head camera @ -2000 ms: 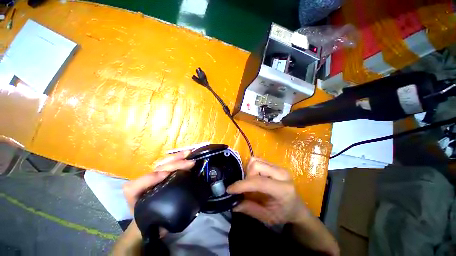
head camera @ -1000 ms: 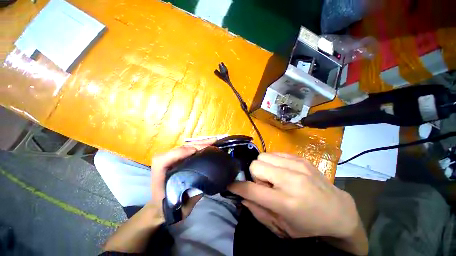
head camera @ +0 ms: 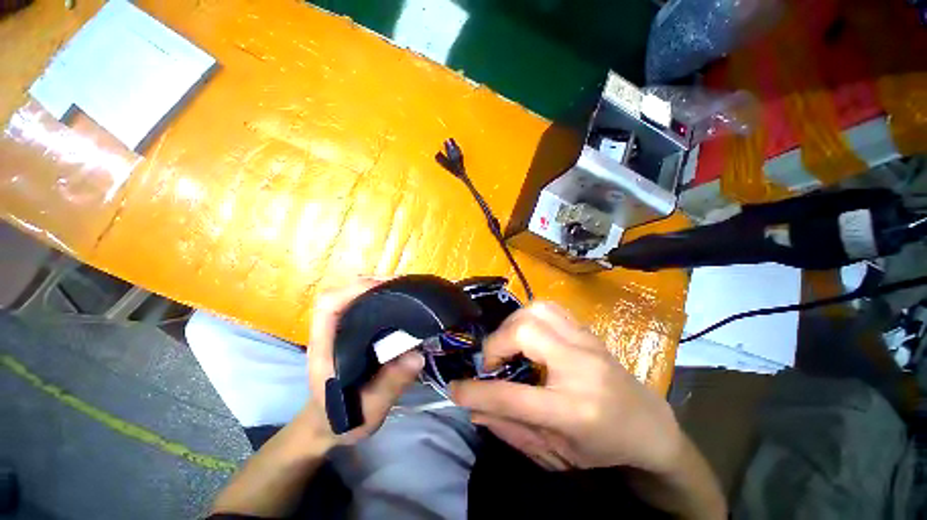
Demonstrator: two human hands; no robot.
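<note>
The black camera head is in my left hand, held over my lap at the bench edge, its opening with a white part turned toward me. Thin multicoloured wires run from it into the open base housing. My right hand has its thumb and fingers at the base housing and the wires; the fingers hide what they pinch. The pigtail cable lies on the orange bench top and runs down to the housing.
The screw feeder stands at the bench's right, with the black electric screwdriver beside it and its cord below. White sheets lie at left. The green conveyor runs behind. A grey-clothed knee is at lower right.
My left hand has tilted the camera head, so its opening and the wires between head and base now show. My right fingers have shifted on the housing.
</note>
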